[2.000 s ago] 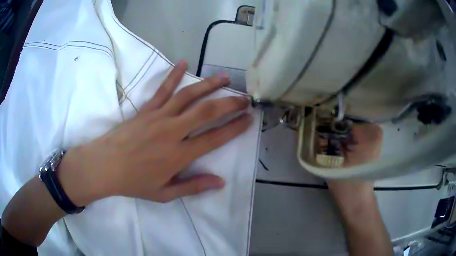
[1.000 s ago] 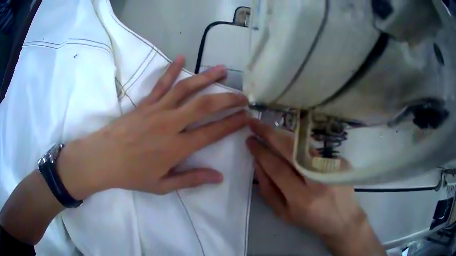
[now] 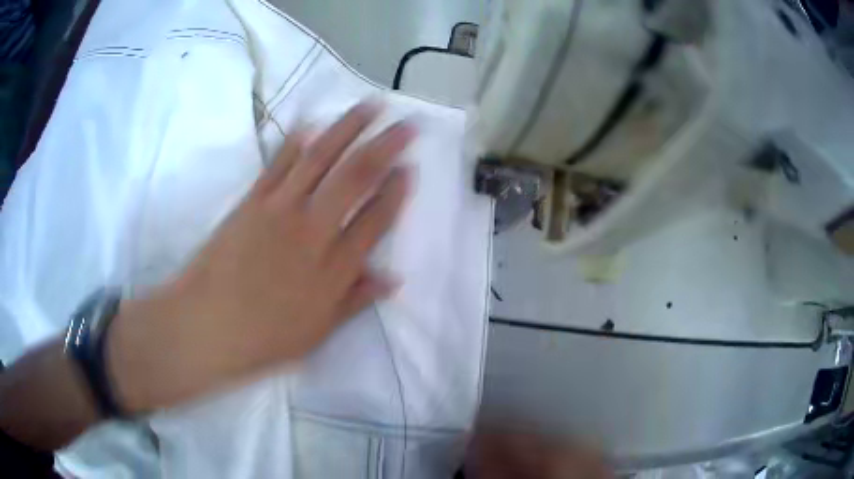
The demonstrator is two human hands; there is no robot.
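Note:
A white garment panel with thin dark stitch lines lies on the machine bed, its straight right edge running down from the needle area. My left hand, blurred, lies flat on the panel with fingers apart, left of the machine head. My right hand is a blur cut off by the bottom edge, near the garment's lower right edge; its fingers cannot be made out. The presser foot area is at the garment's edge, partly hidden by the cream machine head.
A cream guard hangs below the head. The pale machine bed with a dark outline spreads to the right. A metal hinge piece is at the top. A dark clip-like part is at the far right.
The garment has shifted up, showing a lower cross seam. My left hand has drawn back from the foot. My right hand came to the foot, then moved down to the bottom edge.

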